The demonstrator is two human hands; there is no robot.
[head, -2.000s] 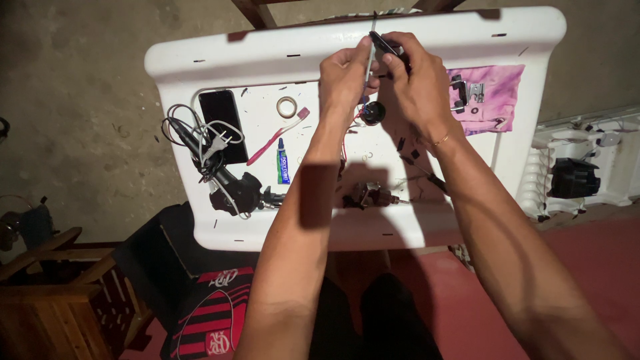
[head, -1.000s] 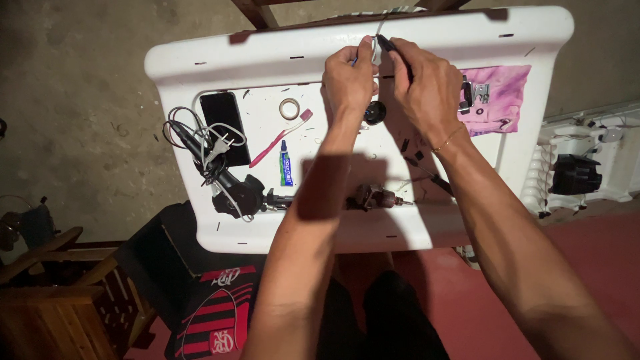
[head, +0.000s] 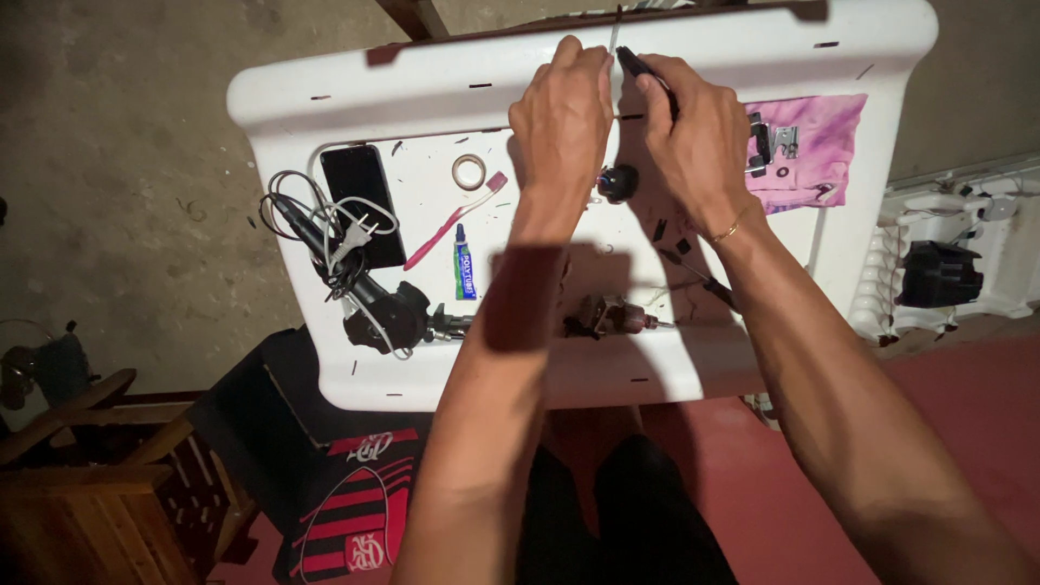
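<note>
At the far edge of the white plastic surface, my left hand [head: 565, 118] is closed on a thin pale strip [head: 615, 36] that rises past its fingertips. My right hand [head: 699, 134] grips a slim black tool [head: 638, 69], its tip close beside the strip; what kind of tool it is I cannot tell. Just below and between the hands sits a small round black part [head: 619, 184] with wires. Nearer to me lie a small motor-like assembly [head: 621, 315] with a shaft and a dark-handled screwdriver [head: 719, 294], partly behind my right forearm.
On the left are a black phone [head: 382, 219], coiled cables with a plug [head: 353, 240], a tape roll [head: 469, 172], a pink toothbrush [head: 447, 231], a glue tube [head: 465, 272] and a black jointed device [head: 390, 317]. Metal parts lie on a pink cloth [head: 845, 154] at right.
The black tool in my right hand tilts differently beside the strip. Both hands stay close together at the far edge, and my left hand still holds the strip.
</note>
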